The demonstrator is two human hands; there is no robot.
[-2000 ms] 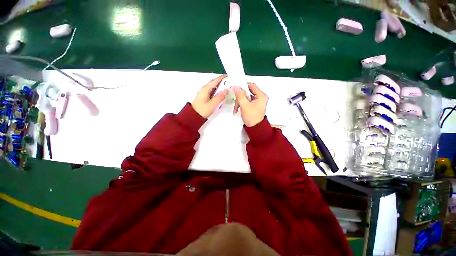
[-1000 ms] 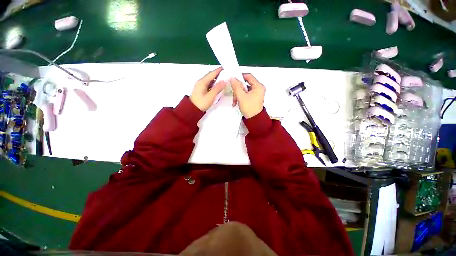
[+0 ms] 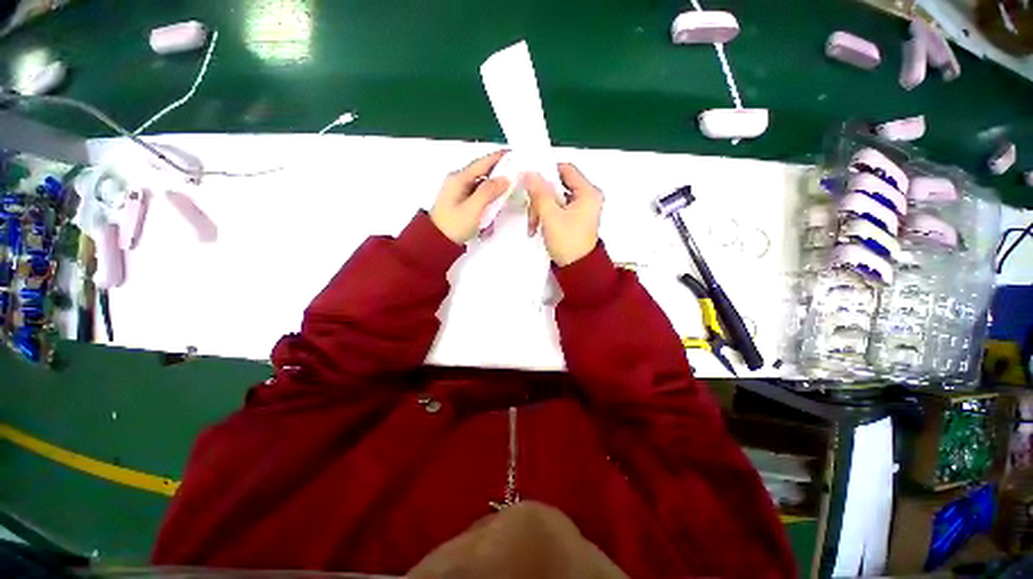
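A white strip [image 3: 517,100] stands out beyond my fingers towards the green belt, over the bench's back edge. My left hand [image 3: 464,201] holds its near end from the left, thumb and fingers pinched. My right hand [image 3: 566,215] pinches at the same end from the right, fingertips close to the left ones. What lies between the fingertips is too small and pale to tell. A larger white sheet [image 3: 498,305] lies on the bench between my forearms, hard to tell from the white top.
Hammer [image 3: 708,277] and yellow-black pliers [image 3: 711,322] lie right of my hands. Beyond them is a clear blister tray [image 3: 821,328] with pink curved parts. Pink housings [image 3: 733,123] lie on the green belt [image 3: 397,68]. Pink parts [image 3: 190,215], a cable [image 3: 159,155] and blue components [image 3: 34,271] are left.
The strip has swung up and away from a pink housing it overlapped in view, my hands still at its near end. The housings on the belt have moved to the right.
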